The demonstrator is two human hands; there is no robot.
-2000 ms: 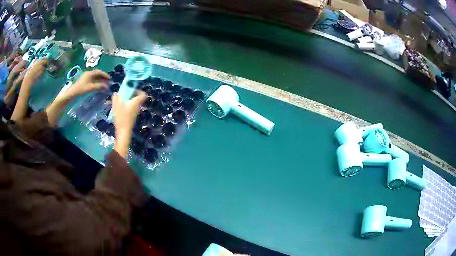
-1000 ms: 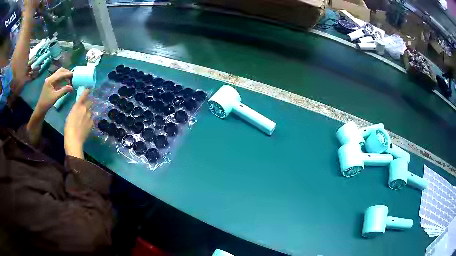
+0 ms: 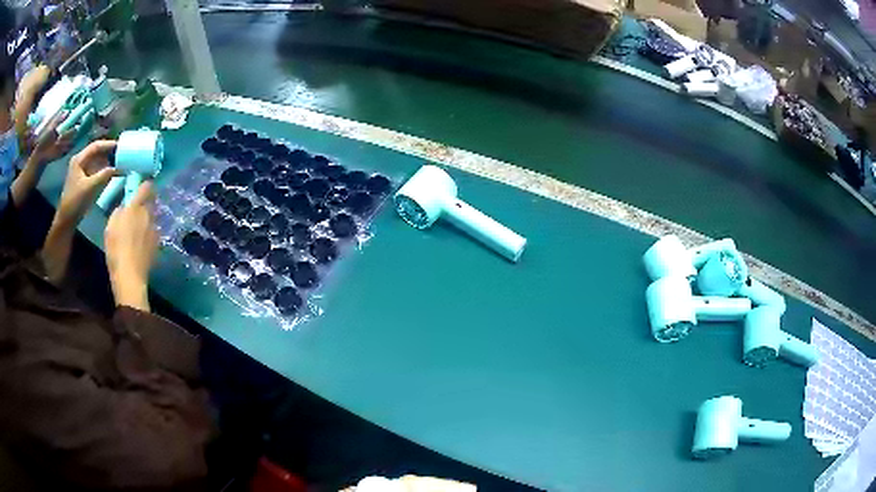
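Note:
A skin-toned sliver at the bottom edge seems to be my left hand (image 3: 411, 484); it is cut off, so its fingers and anything in it are hidden. My right hand is out of the picture. A turquoise hair dryer (image 3: 718, 427) lies alone at the lower right, its handle pointing right. Several more lie in a pile (image 3: 674, 309) above it, heads and handles touching. Another single hair dryer (image 3: 428, 196) lies at the centre, handle towards the lower right. White label sheets (image 3: 841, 389) lie fanned at the right edge.
At left, a brown-sleeved neighbour (image 3: 91, 384) holds a hair dryer (image 3: 140, 152) in both hands. Black round caps (image 3: 279, 259) lie in rows on clear plastic. A pale edge strip (image 3: 519, 176) separates the bench from the dark green belt (image 3: 461, 86). A red stool (image 3: 277, 477) shows low at left.
The neighbour's hands and dryer have moved left, away from above the caps. At the bottom edge, the turquoise piece is gone and a skin-toned sliver shows. The loose dryers have stayed put.

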